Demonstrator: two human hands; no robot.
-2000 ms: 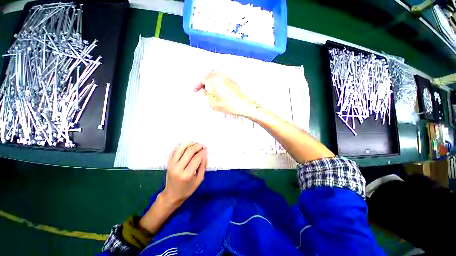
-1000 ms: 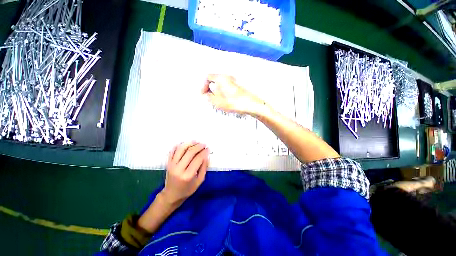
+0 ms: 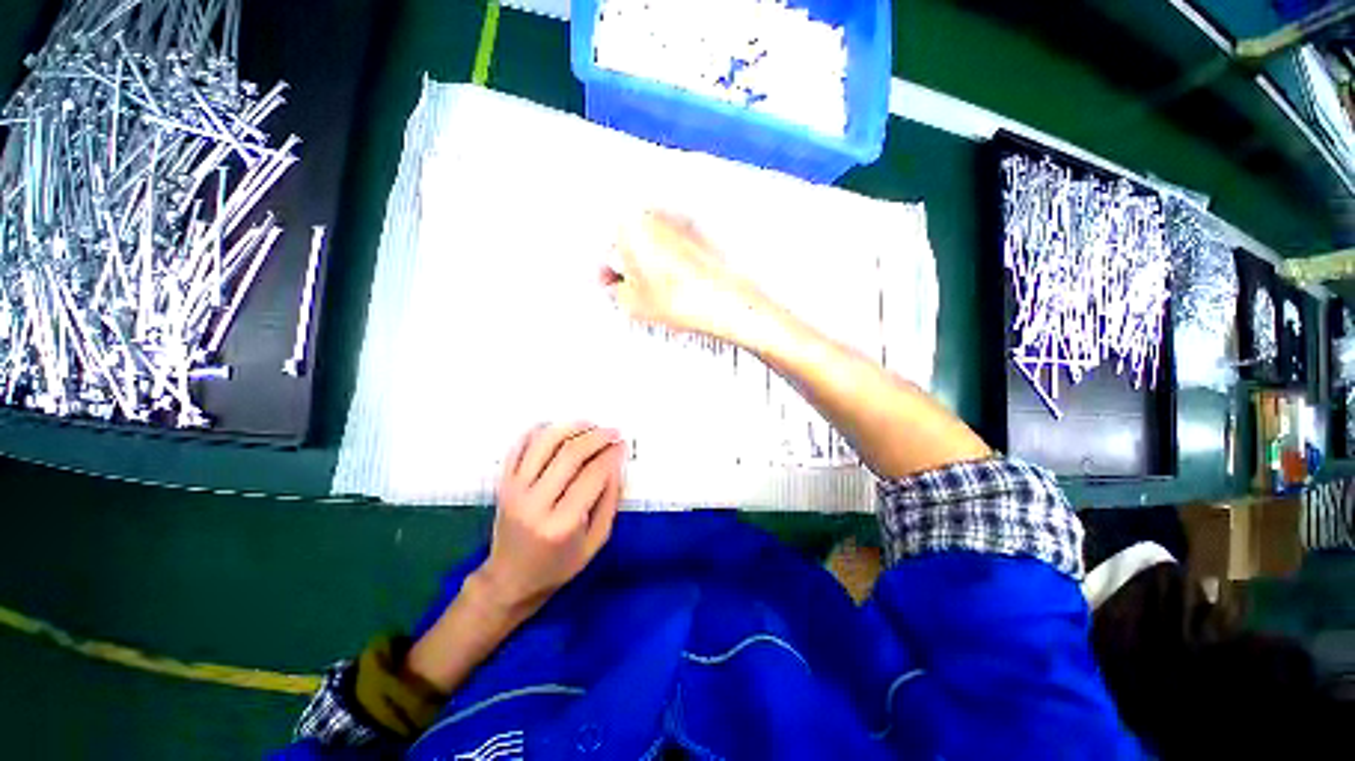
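Note:
A large white packing sheet (image 3: 491,298) with ribbed edges lies in front of me, strongly overexposed. Thin dark parallel lines show on it below and right of my right forearm. My right hand (image 3: 666,278) is over the sheet's upper middle, fingers curled; whether it holds something small cannot be made out. My left hand (image 3: 559,483) rests on the sheet's near edge, palm down, fingers bent and close together; glare hides whether anything is under its fingertips. A blue parts bin (image 3: 728,122) beyond the sheet holds small white bits with some dark or blue specks.
A black tray (image 3: 268,402) at left holds a large heap of silvery shafts (image 3: 134,238), one lying apart. A second black tray (image 3: 1092,446) at right holds a smaller heap. Beyond it are a clear plastic bag (image 3: 1201,283) and small trays. A person's dark clothing shows at lower right.
The view has shifted slightly, moving the bin and right tray a little rightward in the picture. My right hand stays over nearly the same part of the sheet. The person at lower right has moved.

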